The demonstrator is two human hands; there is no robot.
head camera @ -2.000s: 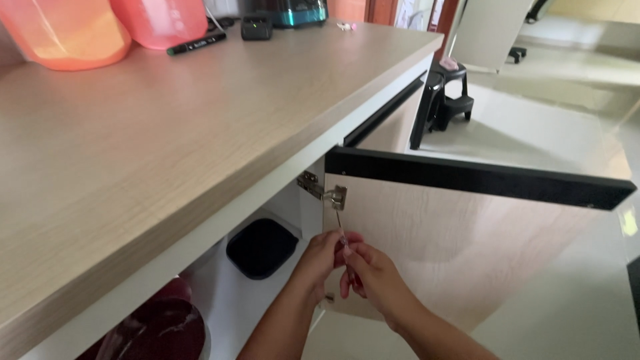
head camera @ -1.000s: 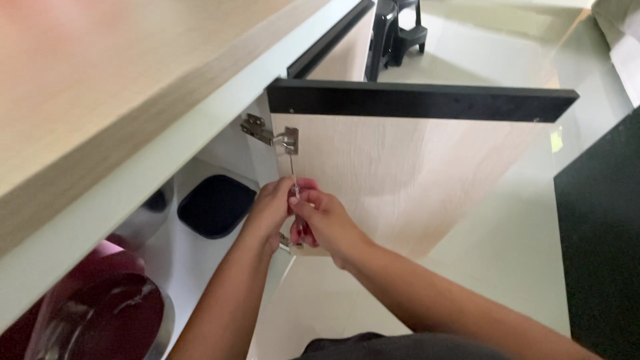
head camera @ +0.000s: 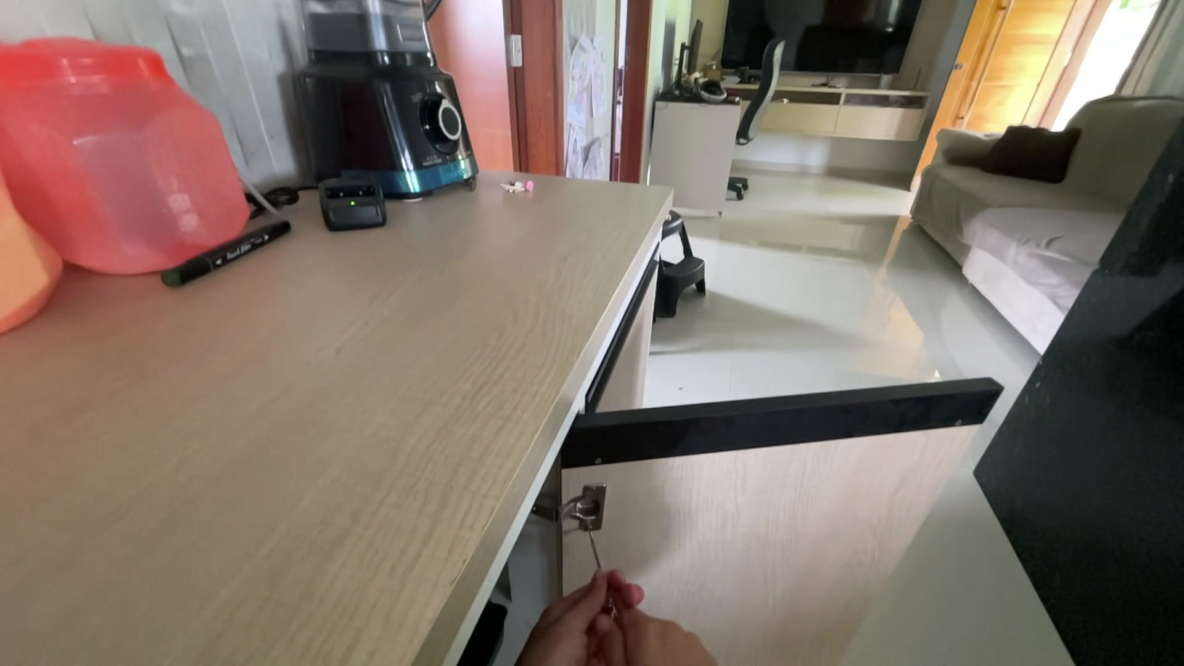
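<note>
Low in the head view, my left hand [head camera: 569, 622] and my right hand [head camera: 652, 638] meet around a thin metal tool [head camera: 595, 551], probably a screwdriver, whose handle is mostly hidden by the fingers. The tool's shaft points up to the lower edge of a metal cabinet hinge [head camera: 592, 508]. This hinge joins the open wooden cabinet door [head camera: 768, 518], which has a black edge strip [head camera: 786, 422] along its top, to the cabinet. Whether the tip touches a screw cannot be told.
The wood-grain countertop [head camera: 351, 388] carries a blender [head camera: 384, 111], a small black charger [head camera: 352, 203], a marker [head camera: 227, 252] and a red plastic container [head camera: 120, 166]. A black step stool [head camera: 682, 273] stands beyond the door. A dark panel [head camera: 1101, 444] rises at the right.
The view has tilted up towards the room. My hands stay together on the tool below the hinge, and the door remains open.
</note>
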